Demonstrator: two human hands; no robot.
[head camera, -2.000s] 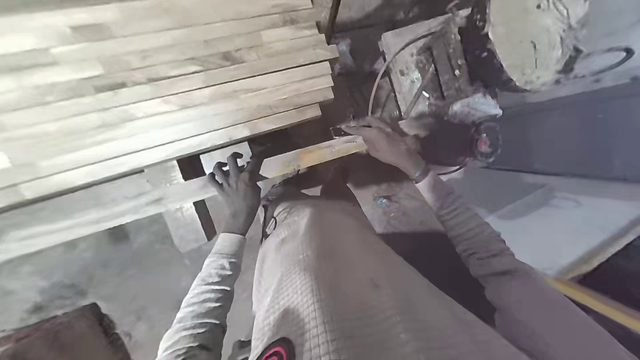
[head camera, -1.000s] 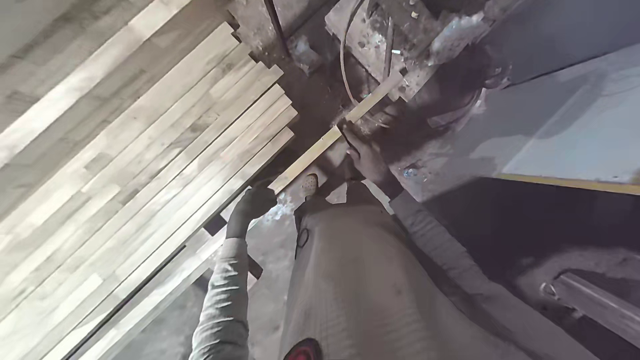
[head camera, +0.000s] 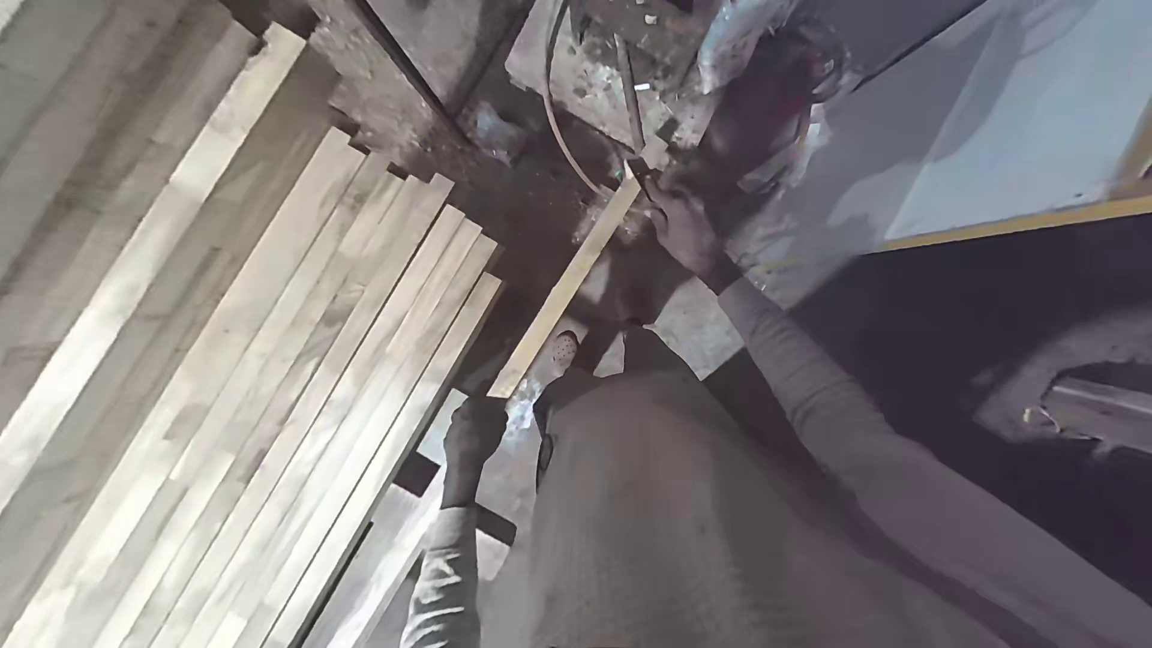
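A narrow, pale wooden strip (head camera: 567, 288) slants between my two hands in the head view. Its lower end meets my left hand (head camera: 475, 432), whose fingers are curled around it beside the stacked boards. At the upper end, my right hand (head camera: 682, 220) grips the strip near its tip, with something small and dark at the fingers that I cannot make out. Long light wooden boards (head camera: 297, 333), laid side by side with uneven ends, fill the left side of the view.
A curved cable or hose (head camera: 556, 126) and a dirty, cluttered stand (head camera: 594, 72) lie beyond my right hand. A pale panel with a yellow edge (head camera: 1008, 229) is at the right. A metal or wooden beam (head camera: 1102, 409) lies at the far right.
The view has turned a good deal. The strip, seen between my hands in the earlier frames too, is now held by its ends, and my right hand has moved out to its far tip.
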